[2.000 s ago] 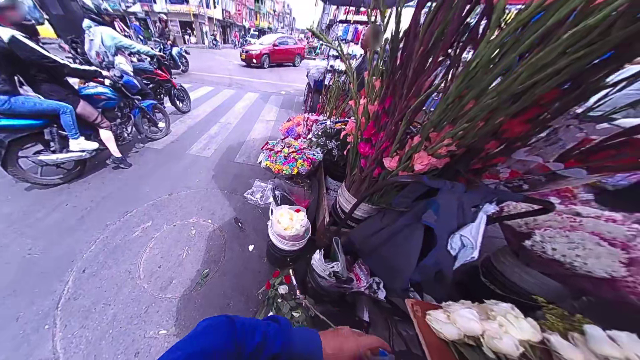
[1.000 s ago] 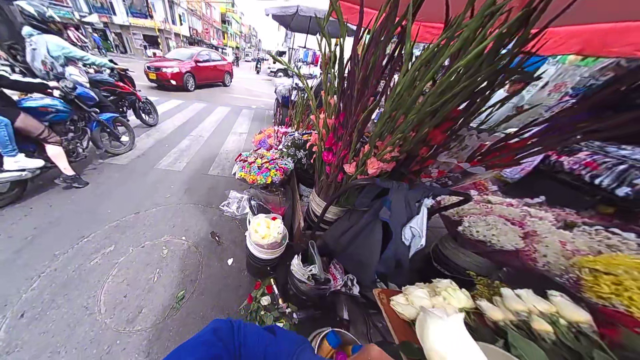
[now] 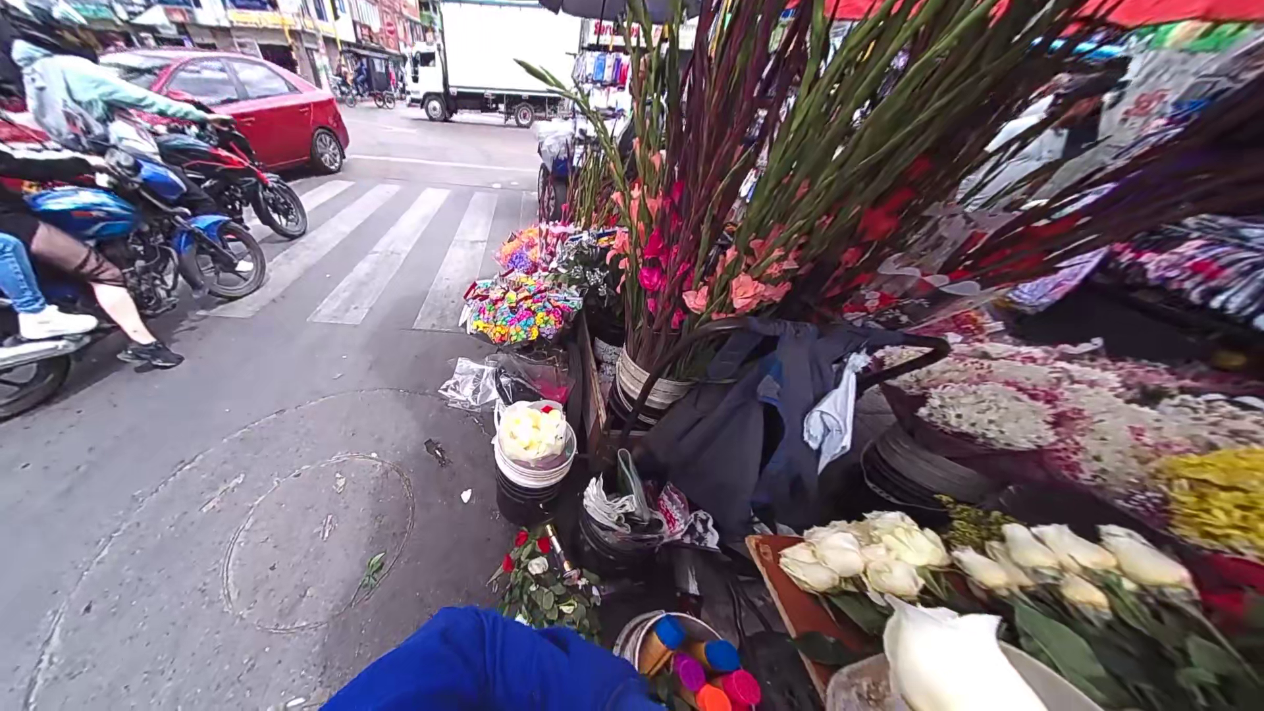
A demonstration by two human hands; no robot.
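A blue sleeve (image 3: pixel 494 667) comes in at the bottom centre; the hand beyond its cuff is out of sight, and no other hand shows. Just right of the sleeve stands a bucket (image 3: pixel 632 642) holding several tubes with blue, purple, pink and orange caps (image 3: pixel 719 656). A large white rose (image 3: pixel 953 657) rises close to the camera at the bottom right, in front of a pale container's rim (image 3: pixel 1062 681). Behind it, bunches of white roses (image 3: pixel 879 553) lie beside a brown wooden board (image 3: pixel 795 597). Red and white roses with leaves (image 3: pixel 548 583) are on the ground above the sleeve.
A white-rimmed bucket of pale petals (image 3: pixel 533 444) stands near a bucket of tall gladioli (image 3: pixel 647 380). A dark jacket (image 3: pixel 721 425) hangs over a cart handle (image 3: pixel 908 360). People on motorcycles (image 3: pixel 109 212), a red car (image 3: pixel 247 99) and a white truck (image 3: pixel 509 49) occupy the street.
The hand seen at the bottom two seconds ago has gone out of view. A white truck has come into view, and the large white rose shows more fully than one second ago.
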